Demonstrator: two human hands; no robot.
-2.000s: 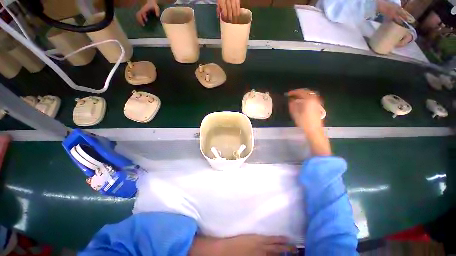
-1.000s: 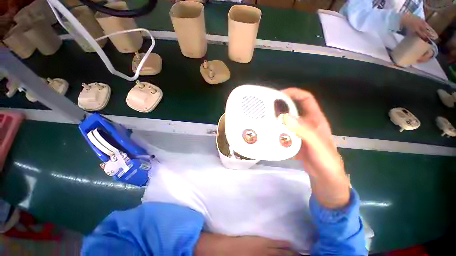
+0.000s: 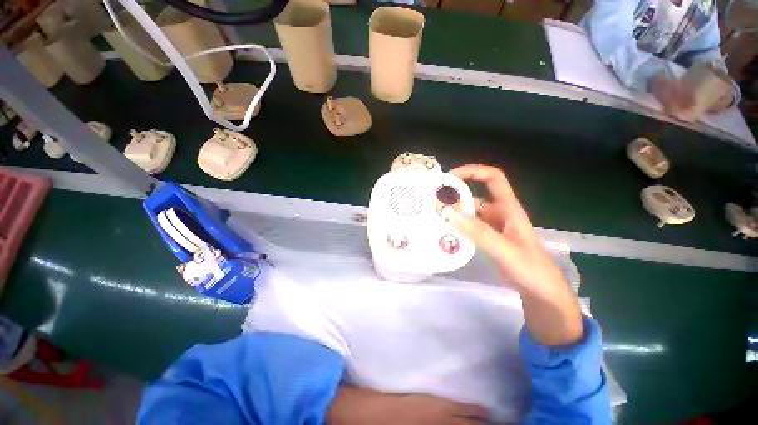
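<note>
My right hand (image 3: pixel 511 236) grips a cream end cap (image 3: pixel 420 222) by its right side, thumb on the outer face near the dark round spot. The cap faces me, with a slotted grille and two reddish round parts. It covers the mouth of the upright beige housing (image 3: pixel 405 274), of which only a little of the lower wall shows. I cannot tell if the cap touches the housing. My left hand (image 3: pixel 411 408) lies low on the whitish sheet (image 3: pixel 399 324), partly cut off by the bottom edge, its fingers blurred; I see nothing held in it.
A blue dispenser (image 3: pixel 199 241) stands left of the sheet. End caps (image 3: pixel 227 155) and tall housings (image 3: pixel 396 54) stand on the green belt (image 3: pixel 515 141). A white cable (image 3: pixel 270 70) loops at upper left. A salmon tray (image 3: pixel 18 207) is far left. Another person's hands (image 3: pixel 694 93) are at upper right.
My right hand reached to the belt, then brought an end cap over the housing. Since a second ago the cap has moved slightly left and down and now hides the housing's mouth. My left hand stays low.
</note>
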